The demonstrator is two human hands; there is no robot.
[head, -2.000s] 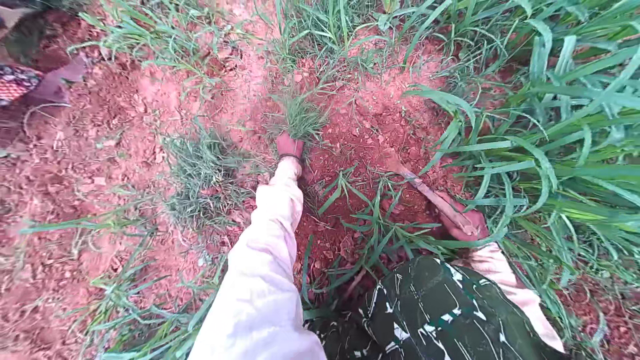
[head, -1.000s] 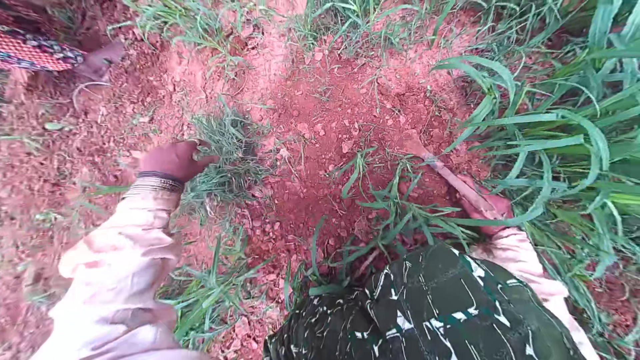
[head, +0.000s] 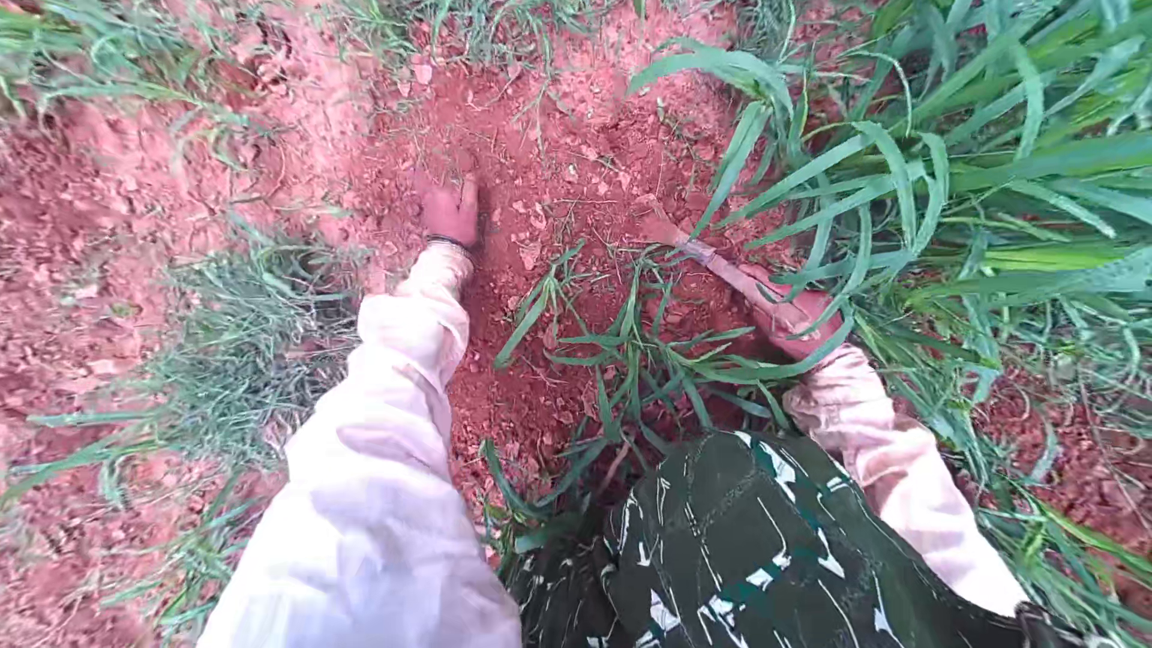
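My left hand (head: pixel 450 209) rests on the reddish soil at the upper middle, a dark bangle at its wrist; whether its fingers hold anything is not clear. My right hand (head: pixel 796 319) is closed around the handle of a small hand tool (head: pixel 715 261), whose flat, soil-coloured blade lies at the ground, pointing up and left. Leafy grass plants (head: pixel 634 351) stand between my two arms. Left of my left forearm lies a heap of pulled grass (head: pixel 256 337).
Tall, broad-bladed green plants (head: pixel 990 198) crowd the right side. More grass grows at the top left (head: pixel 135 54) and top middle. Dark patterned cloth (head: pixel 747 540) covers my knee at the bottom. Loose clods and bits of dry stalk cover the red soil (head: pixel 540 180).
Two seconds ago my left hand held a grass tuft; one second ago it was at the heap. It has since moved right onto bare soil. My right hand keeps hold of the tool.
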